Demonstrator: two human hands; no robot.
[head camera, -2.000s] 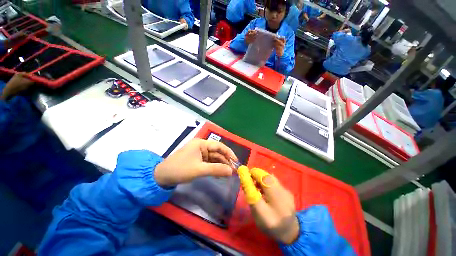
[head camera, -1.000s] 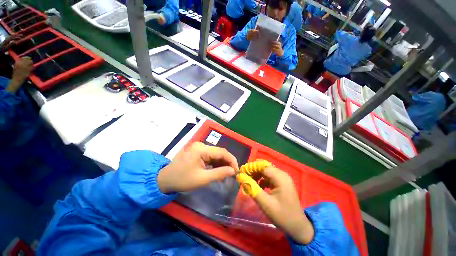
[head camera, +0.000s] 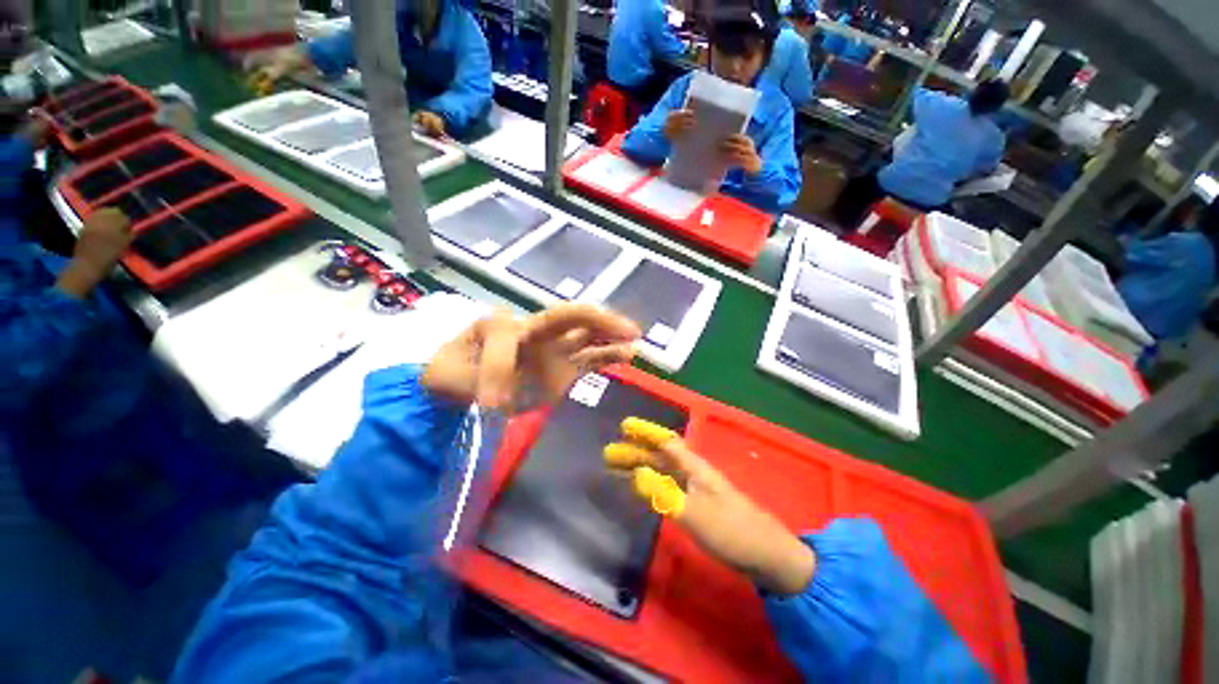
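A dark tablet (head camera: 582, 488) lies in the left pocket of a red foam tray (head camera: 909, 535), a white barcode label at its far end. My left hand (head camera: 535, 358) is raised over the tablet's far left edge, slightly blurred. A clear, see-through film (head camera: 465, 488) hangs below it, over my left sleeve; the exact grip point is hard to see. My right hand (head camera: 715, 515), with yellow finger cots, is over the tablet's right side, fingers apart and empty. Whether its fingertips touch the tablet I cannot tell.
White sheets (head camera: 247, 334) lie left of the tray. White trays with tablets (head camera: 568, 261) lie on the green belt (head camera: 729, 361) beyond. A grey post (head camera: 388, 134) rises there. Stacked trays (head camera: 1136, 588) stand at right. A person opposite holds a whitish sleeve (head camera: 715, 127).
My hands have moved apart. My left hand has lifted away leftward with the clear film, which lay across the tablet before. The right hand has opened. The white trays on the belt have shifted right.
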